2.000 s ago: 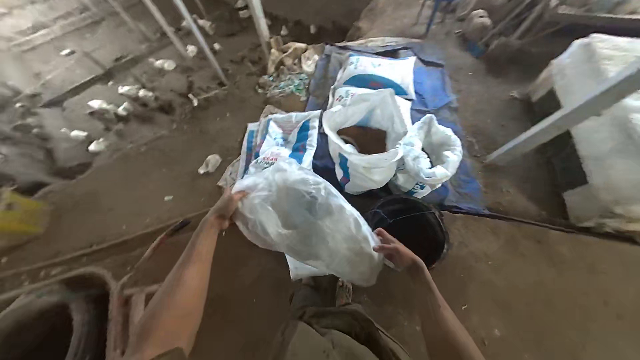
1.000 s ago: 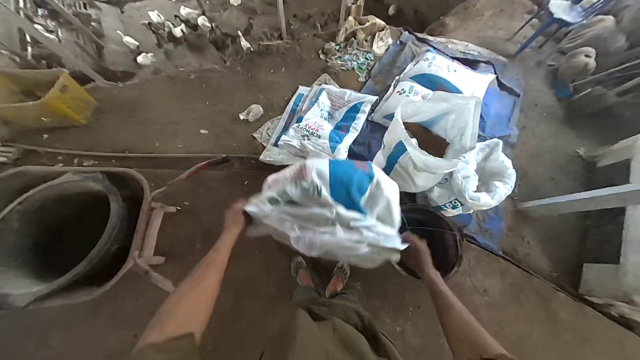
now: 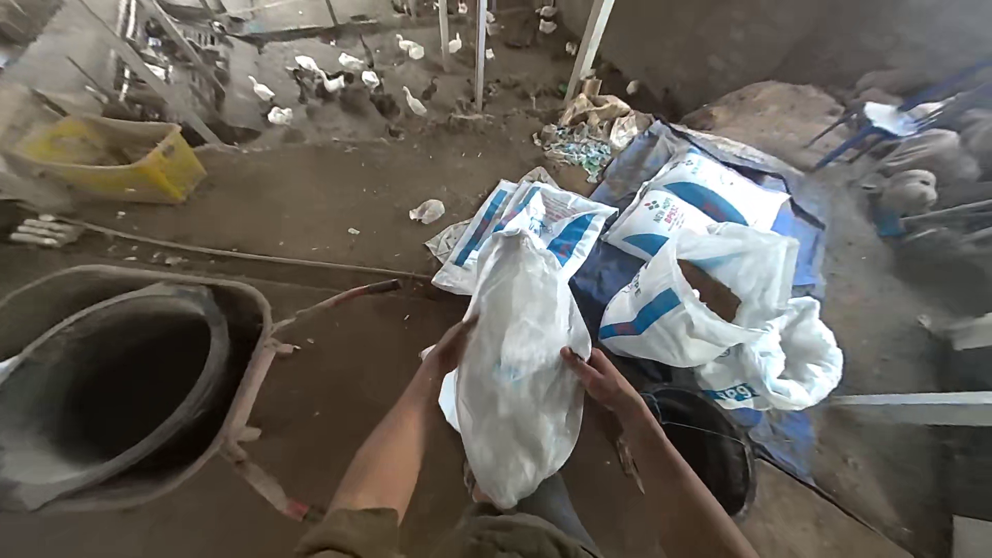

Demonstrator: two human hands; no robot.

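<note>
A white woven plastic sack (image 3: 519,372) hangs in front of my body, its pale side facing me. My left hand (image 3: 456,341) grips its left edge, the fingers partly hidden behind it. On the right edge, my right hand (image 3: 601,376) pinches the material with thumb and fingers. Just beyond the held sack lie flattened printed sacks (image 3: 570,221). To the right stand an opened sack with brown contents (image 3: 709,291) and a white sack with a rolled rim (image 3: 821,349). A black bucket (image 3: 717,457) is beside my right forearm.
A wheelbarrow (image 3: 260,364) holding a large dark tub (image 3: 205,372) stands at left. Behind it is a yellow crate (image 3: 167,167). White ducks (image 3: 333,81) are beyond wooden posts (image 3: 480,54). A full sack (image 3: 701,198) lies on a blue tarp (image 3: 802,225), near a blue chair (image 3: 891,120).
The held sack has turned from its printed side, seen a second ago, to its pale side, and now hangs lengthwise rather than spread sideways. My hands have come closer together.
</note>
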